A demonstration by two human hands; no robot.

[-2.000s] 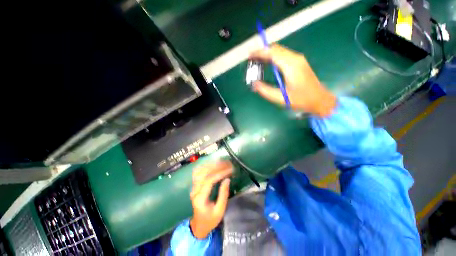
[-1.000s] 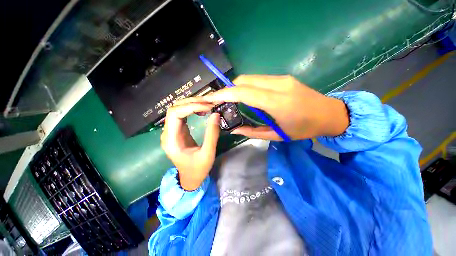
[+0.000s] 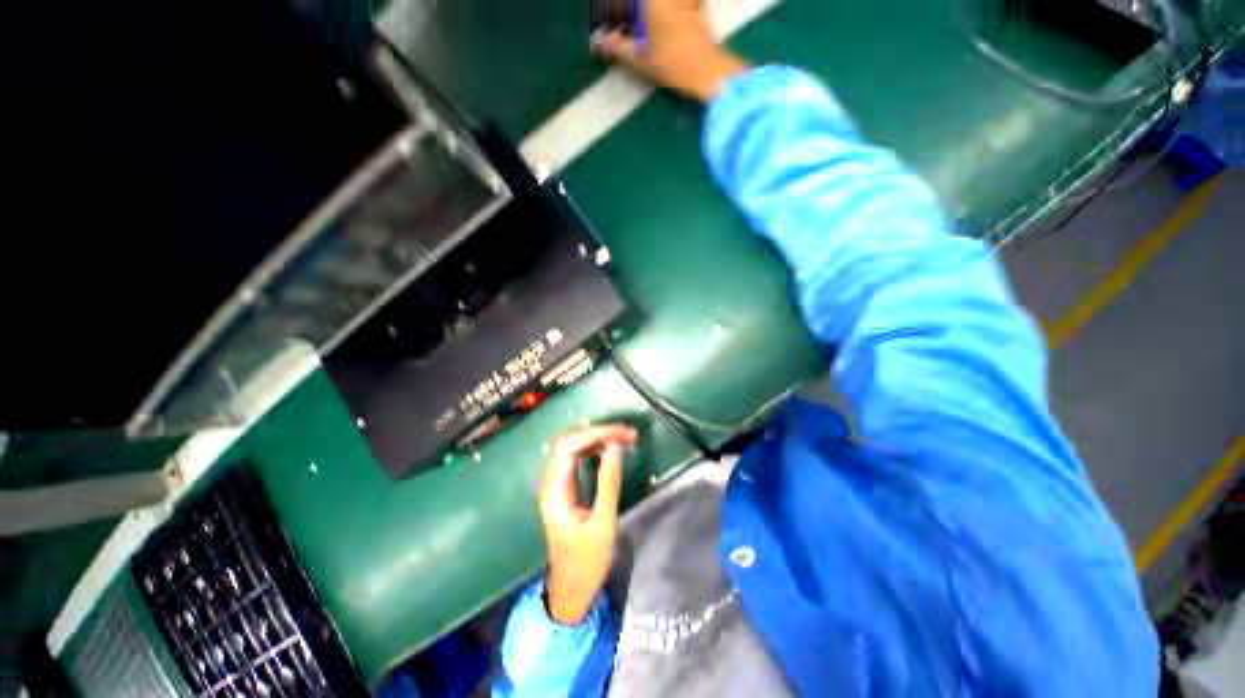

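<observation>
My right hand (image 3: 673, 52) is at the top edge, partly cut off and blurred, beyond the white rail. A short piece of the blue stick tool (image 3: 638, 18) shows in it. A small dark object, possibly the camera module (image 3: 614, 19), is at its fingertips; whether it is gripped or lying there is unclear. My left hand (image 3: 582, 525) is empty near the bench's front edge, its fingers curled and the thumb apart from them. The black jig box (image 3: 478, 348) lies beyond my left hand, with a red switch on its front edge.
A black blister tray (image 3: 239, 586) holds shiny parts at the lower left, beside a clear tray (image 3: 120, 652). A large dark panel (image 3: 178, 177) and a clear guard (image 3: 341, 273) overhang the jig box. A jig cable (image 3: 655, 398) runs to the front edge. A black device (image 3: 1079, 34) is upper right.
A second ago both hands held the black camera module before the jig box. Now my right hand has moved up and away past the white rail; my left hand is empty and stays near the front edge.
</observation>
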